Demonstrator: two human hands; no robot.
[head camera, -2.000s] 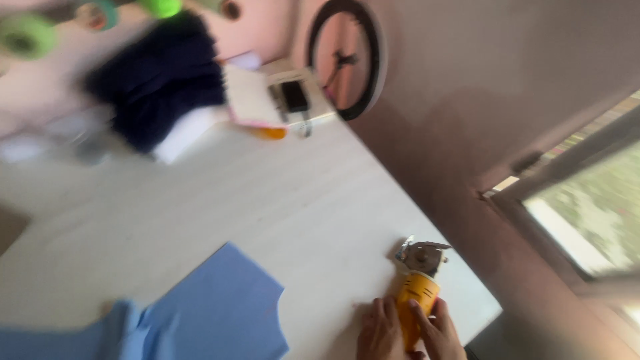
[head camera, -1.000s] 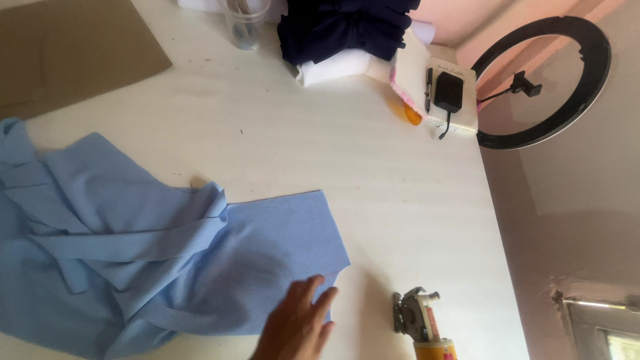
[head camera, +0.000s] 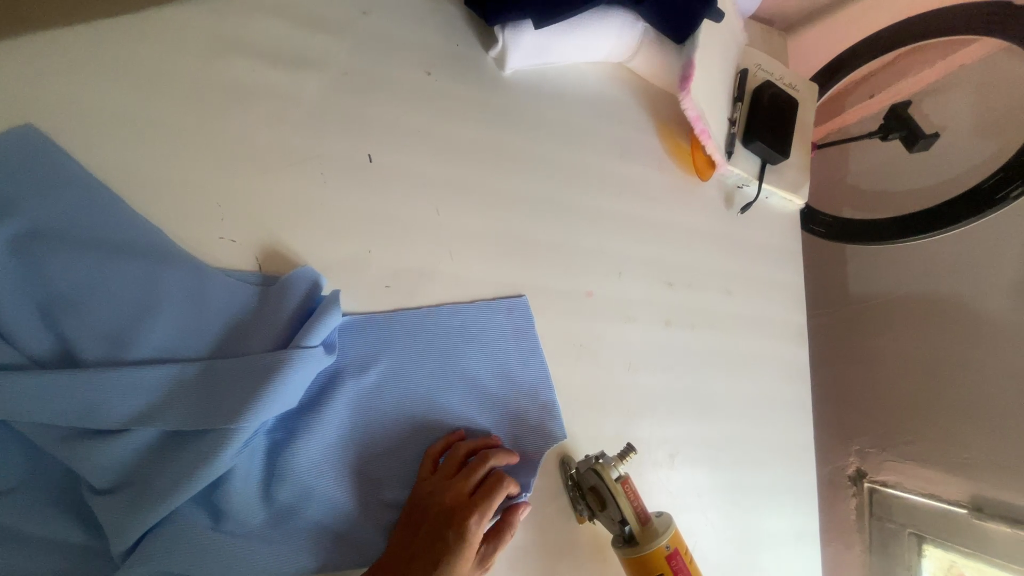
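Light blue ribbed fabric (head camera: 432, 360) lies across the left and lower part of the white table, bunched into folds at left and flat toward its right end. My left hand (head camera: 460, 508) rests on the flat part near its curved, notched edge, fingers bent and spread a little; whether it pinches the cloth cannot be told. Just right of that edge, a yellow handheld electric rotary cutter (head camera: 644, 528) lies with its round blade head toward the fabric, apart from it. The cutter's lower body runs out of the frame. My right hand is not in view.
At the back of the white table (head camera: 680, 320) are dark navy cloth (head camera: 592, 12), white cloth (head camera: 568, 44) and a box (head camera: 788, 180) bearing a black power adapter (head camera: 771, 120) and a pen (head camera: 736, 112). A black ring light (head camera: 896, 232) stands beyond the table's right edge.
Two seconds ago both hands were at the yellow cutter; now my left hand is on the blue fabric and the right is out of view. The view has turned and come closer.
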